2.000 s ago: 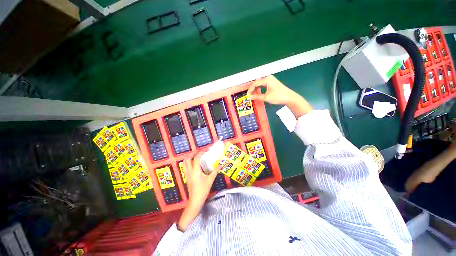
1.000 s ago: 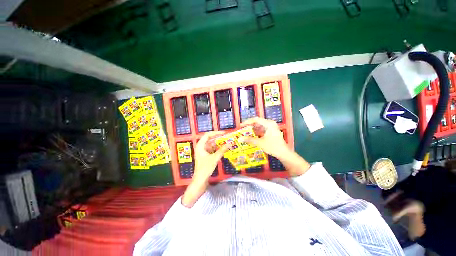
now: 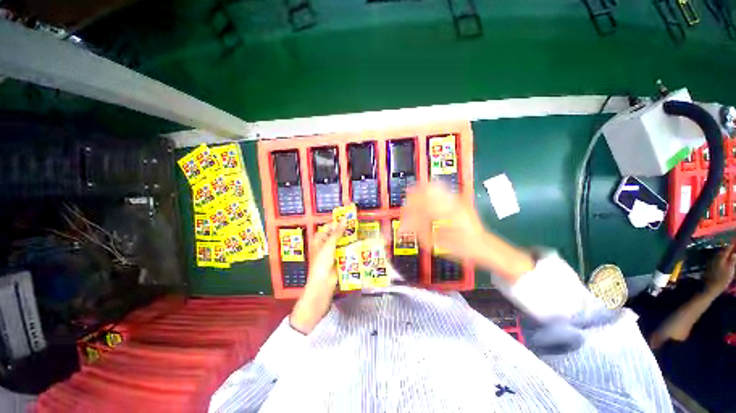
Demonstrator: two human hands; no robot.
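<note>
A red phone tray [image 3: 264,181] lies flat in front of me with keypad phones in two rows. In the back row the rightmost phone bears a yellow label sticker [image 3: 443,155]; the other back screens, such as the phone [image 3: 363,173], are dark. Front-row phones show yellow labels too. My left hand [image 3: 323,262] holds a yellow label sheet [image 3: 363,264] over the front row, partly hiding phones there. My right hand [image 3: 442,222] is motion-blurred over the tray's right half; whether it holds a sticker cannot be told.
Overlapping spare label sheets [image 3: 222,206] lie left of the tray. A white slip [image 3: 502,196] lies right of it. Further right are a white box [image 3: 650,137], a black hose [image 3: 710,185], a smartphone-like device [image 3: 637,200] and another person's arm. Stacked red trays [image 3: 161,355] stand at lower left.
Both hands were together on the label sheet a second ago; now my right hand has moved away to the right. The sheet in my left hand has shifted slightly left and turned.
</note>
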